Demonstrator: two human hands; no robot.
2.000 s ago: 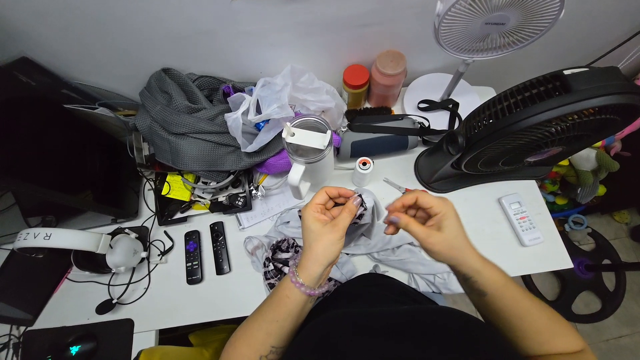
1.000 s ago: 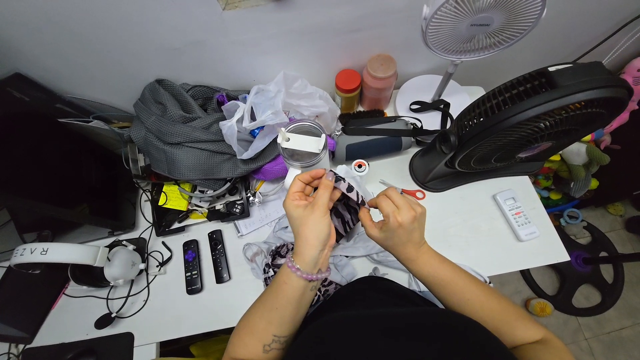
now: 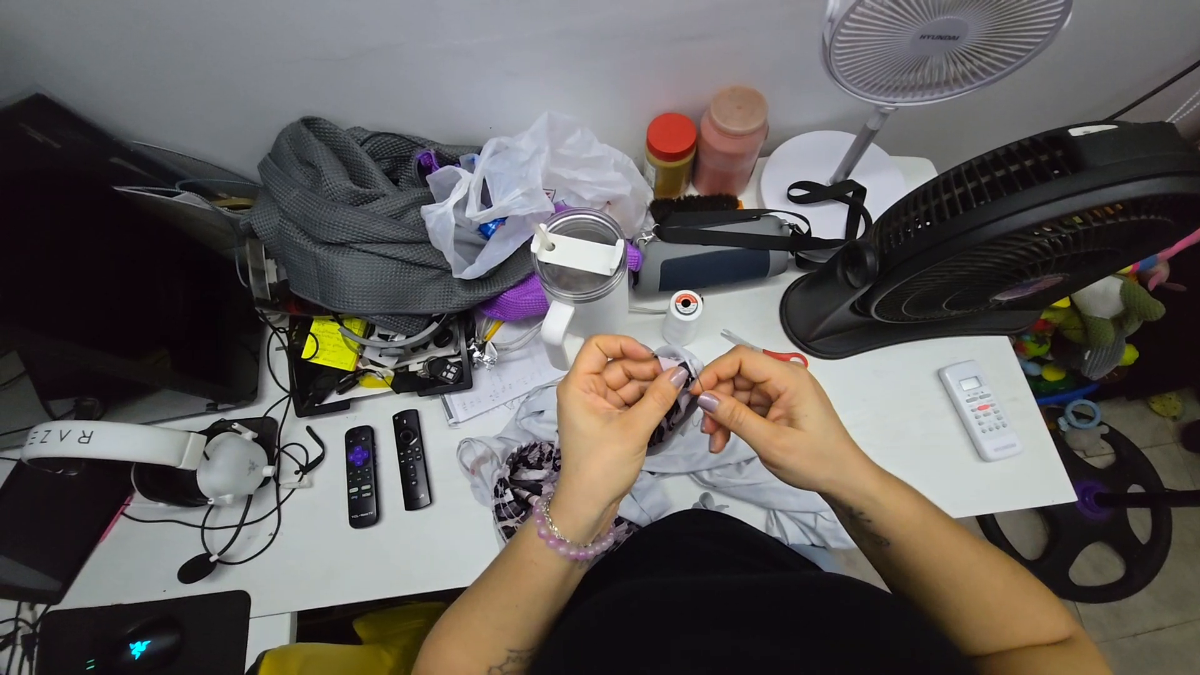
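My left hand (image 3: 619,412) pinches a fold of patterned dark-and-pale fabric (image 3: 672,412) near its edge. Close on its right, my right hand (image 3: 764,408) has thumb and forefinger closed on a thin dark thing, perhaps a needle, at the fabric. Light grey cloth (image 3: 530,422) lies under both hands, with a bunched patterned part (image 3: 520,483) beside my left wrist. Just beyond the hands stands a spool of white thread (image 3: 683,316). Small scissors with red handles (image 3: 786,357) lie behind my right hand, partly hidden by it.
A lidded tumbler (image 3: 586,272) stands behind my left hand. Farther back are a plastic bag (image 3: 525,187), a cylindrical speaker (image 3: 717,258) and two jars. A black fan (image 3: 994,234) and a white remote (image 3: 979,411) are at right; two black remotes and a headset (image 3: 122,450) at left.
The patterned fabric, spread between my hands a second ago, is now mostly hidden behind my fingers. My hands have drawn closer together than two seconds ago.
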